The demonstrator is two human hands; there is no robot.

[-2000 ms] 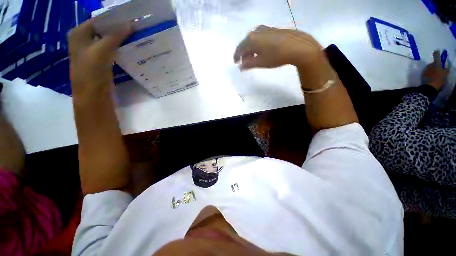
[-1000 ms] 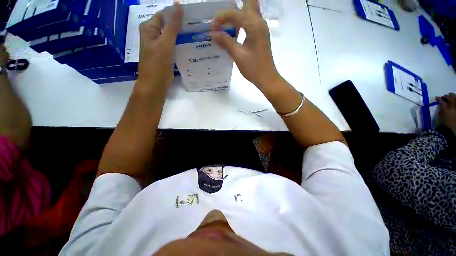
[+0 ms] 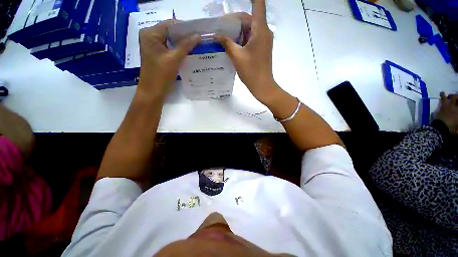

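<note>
A retail carton point(image 3: 208, 78) stands in front of me with its white printed side towards me and a blue band near the top. Its pale grey top panel point(image 3: 203, 29) faces up. My left hand point(image 3: 159, 57) grips the carton's left side, thumb on the front edge of the top. My right hand point(image 3: 255, 57) grips the right side, thumb on the same edge and one finger pointing up. Both thumbs nearly meet at the middle. The fingers behind the carton are partly hidden.
Stacked blue-sided cartons point(image 3: 103, 47) stand at the left. Shiny clear plastic point(image 3: 225, 7) lies beyond my hands. A black phone-like slab point(image 3: 353, 106) lies right, near the table edge, with blue-and-white packs point(image 3: 404, 80) beyond it. A thin strand point(image 3: 251, 115) lies near me. Neighbours sit on both sides.
My right hand has come from the right onto the carton, and both thumbs now press on the top's front edge. The carton has moved from the left to in front of me and stands more upright.
</note>
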